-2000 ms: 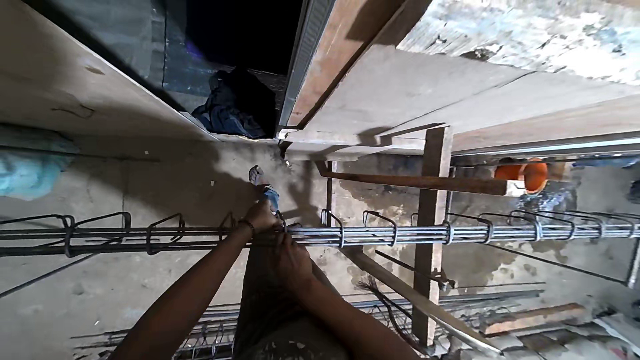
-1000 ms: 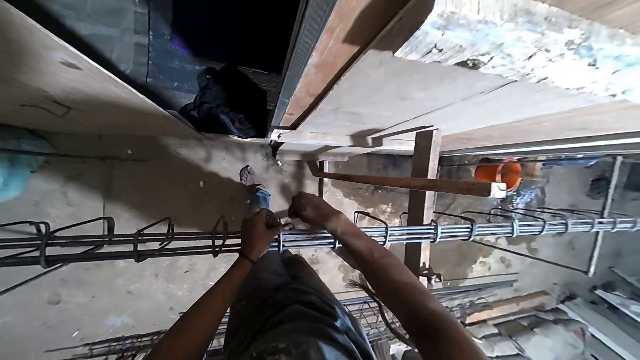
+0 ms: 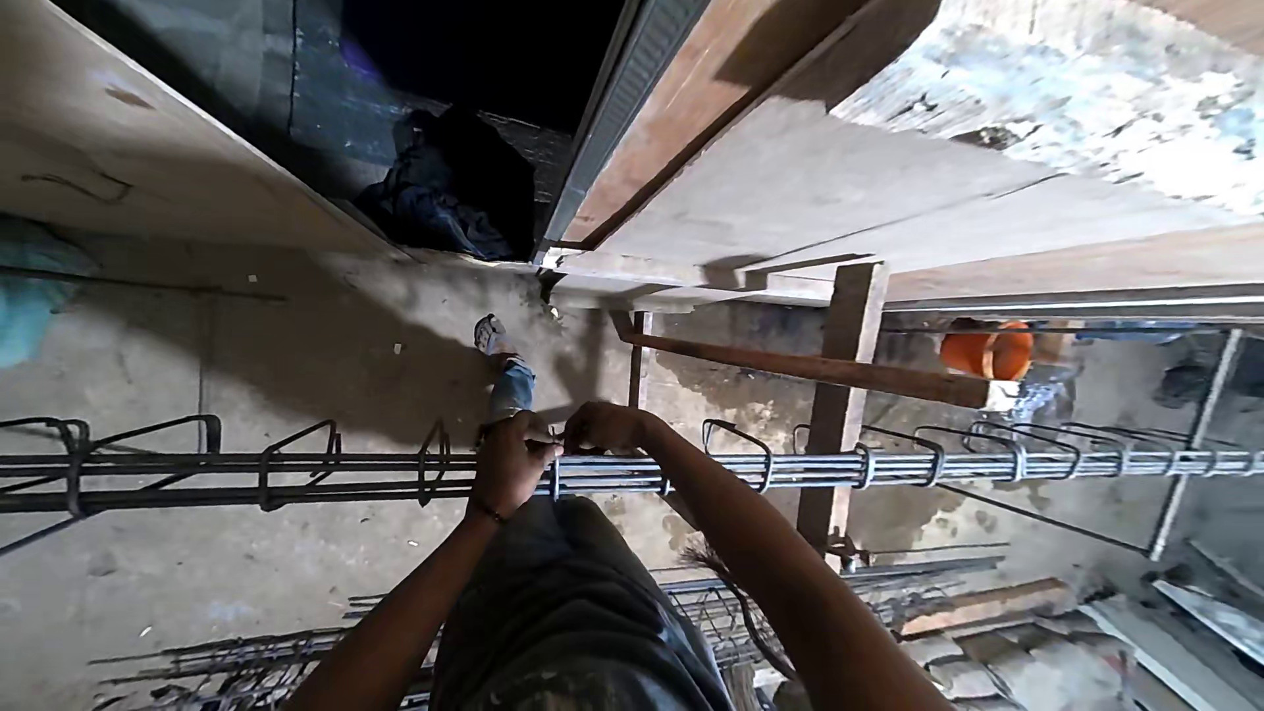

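Long steel reinforcing bars [image 3: 612, 477] run across the view at waist height, with bent wire stirrups [image 3: 736, 434] around them at intervals. My left hand [image 3: 512, 462] is at the bars just left of one stirrup [image 3: 555, 478], its thumb and fingers pinched together near the top bar. My right hand [image 3: 604, 429] is close beside it, fingers curled above the bars. Something small and thin, perhaps tie wire, shows between the fingertips; it is too small to tell which hand grips it. Beyond the hands, a leg in blue jeans [image 3: 512, 387] with a shoe [image 3: 488, 334] shows.
An upright timber post [image 3: 841, 395] and a slanting timber [image 3: 790, 365] stand right of my hands. An orange bucket [image 3: 987, 350] lies farther right. More rebar [image 3: 237, 652] and a plank [image 3: 978, 607] lie below. A dark cloth bundle [image 3: 449, 188] is at the upper left.
My right hand has moved from below the bars to above them, beside my left hand. My left hand stays near the same stirrup. The view has shifted slightly.
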